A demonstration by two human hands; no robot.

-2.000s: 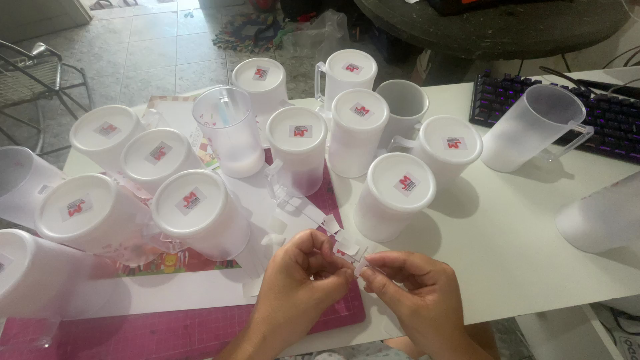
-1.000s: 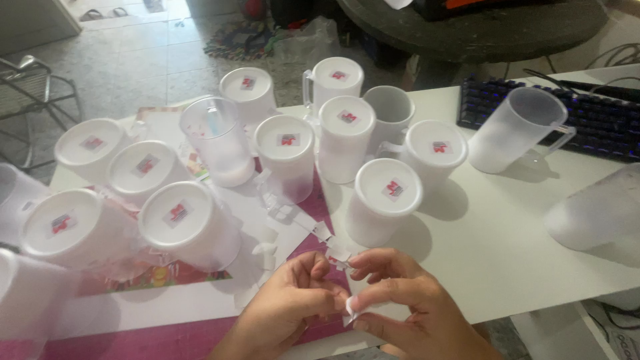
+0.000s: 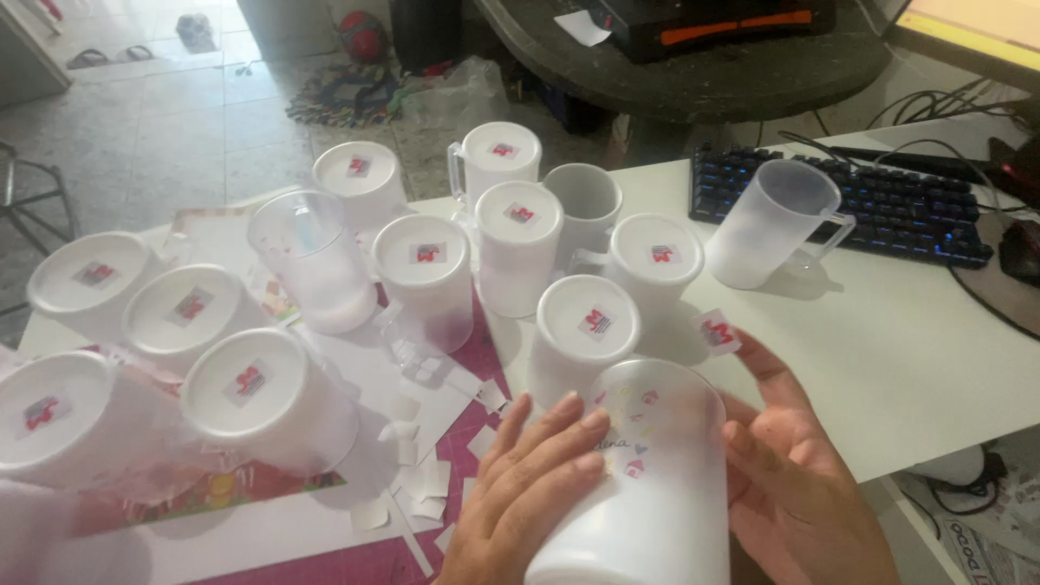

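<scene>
Between my hands is a frosted plastic mug with small coloured prints, its rim pointing away from me. My left hand lies with its fingers against the mug's left side. My right hand supports the mug's right side, and a small square sticker with a red mark clings to its raised index fingertip. Just beyond stands an upside-down frosted mug with a similar sticker on its base. Several more upturned mugs with stickers, such as one mug, stand to the left and behind.
Paper backing scraps lie on a magenta cutting mat. An upright frosted mug stands by a black keyboard at the right. Another clear mug is among the upturned ones. A dark round table is behind.
My hands, earlier together on small sticker pieces, have moved apart around a frosted mug. A sticker is now on my right index fingertip.
</scene>
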